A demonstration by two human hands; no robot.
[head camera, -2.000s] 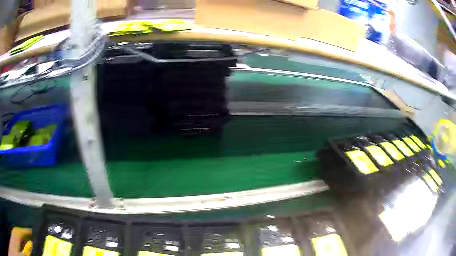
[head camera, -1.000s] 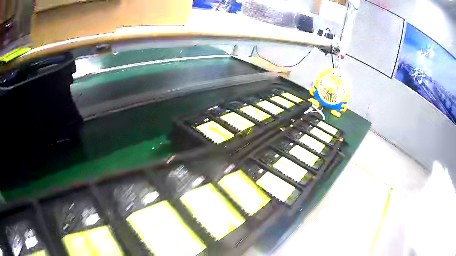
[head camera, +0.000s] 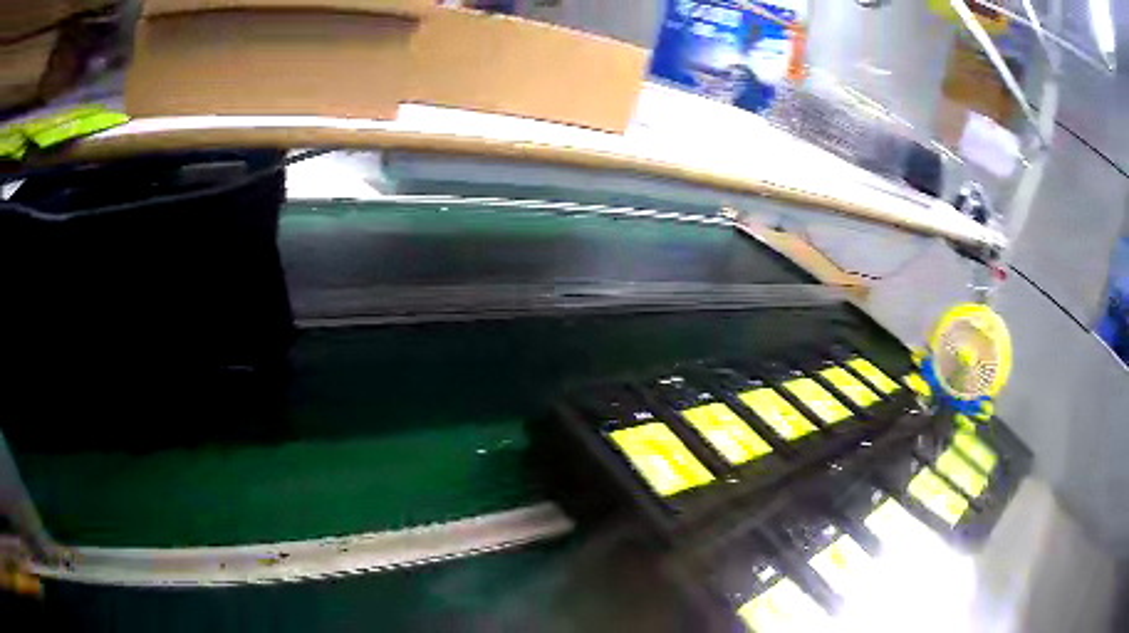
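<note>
No hand can be made out for certain. A black tray (head camera: 693, 505) stands at the right with a row of black units, each bearing a yellow card (head camera: 665, 458). A second black tray (head camera: 731, 571) lies nearer to me beside it, also with a row of yellow cards (head camera: 937, 495); bright glare hides part of this row. A blurred pale shape lies at the lower right edge; I cannot tell what it is.
A tall black tray stack (head camera: 149, 309) stands at the left on the green surface (head camera: 372, 482). A pale metal rail (head camera: 310, 556) runs along the front. Cartons (head camera: 272, 62) sit on the shelf above. A small yellow fan (head camera: 969, 356) stands at the right.
The view has swung back left and up since one second ago. The near row of units has left the bottom of the picture, and the loaded trays sit further right and lower.
</note>
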